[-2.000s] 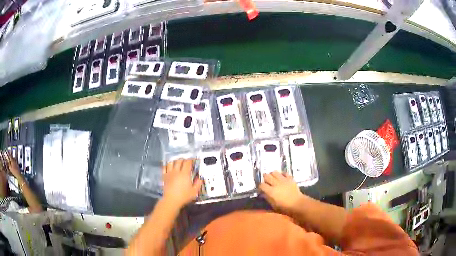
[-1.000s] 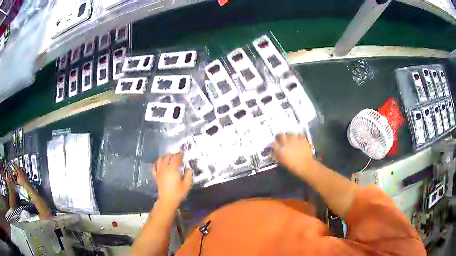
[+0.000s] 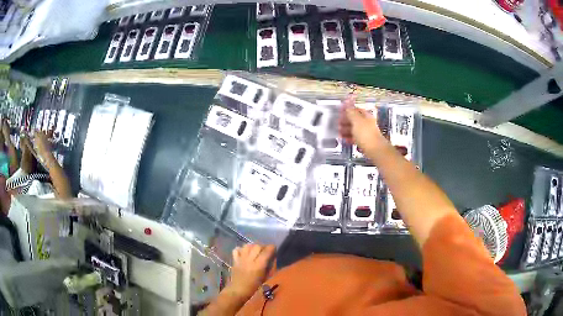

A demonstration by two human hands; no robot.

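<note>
A clear blister tray (image 3: 199,185) lies tilted in front of me, with white housings (image 3: 227,121) in its far part and empty pockets nearer me. It overlaps a second clear tray (image 3: 346,229), which holds two rows of white housings (image 3: 363,191). My left hand (image 3: 252,264) is at the near edge of the tilted tray, fingers curled; its grip is hidden. My right hand (image 3: 360,128) is blurred over the far row of the second tray; whether it holds anything is unclear.
Filled trays (image 3: 333,42) lie on the green belt (image 3: 225,52) beyond the pale rail (image 3: 166,77). White sheets (image 3: 115,151) and another person's hands (image 3: 43,148) are left. A fan (image 3: 486,231) and red bag (image 3: 511,227) are right. A machine (image 3: 154,247) stands near left.
The view has shifted. My right hand has moved from the near side to the far row. The two stacked-looking rows in front of me are now one tray; another filled tray shows on the belt.
</note>
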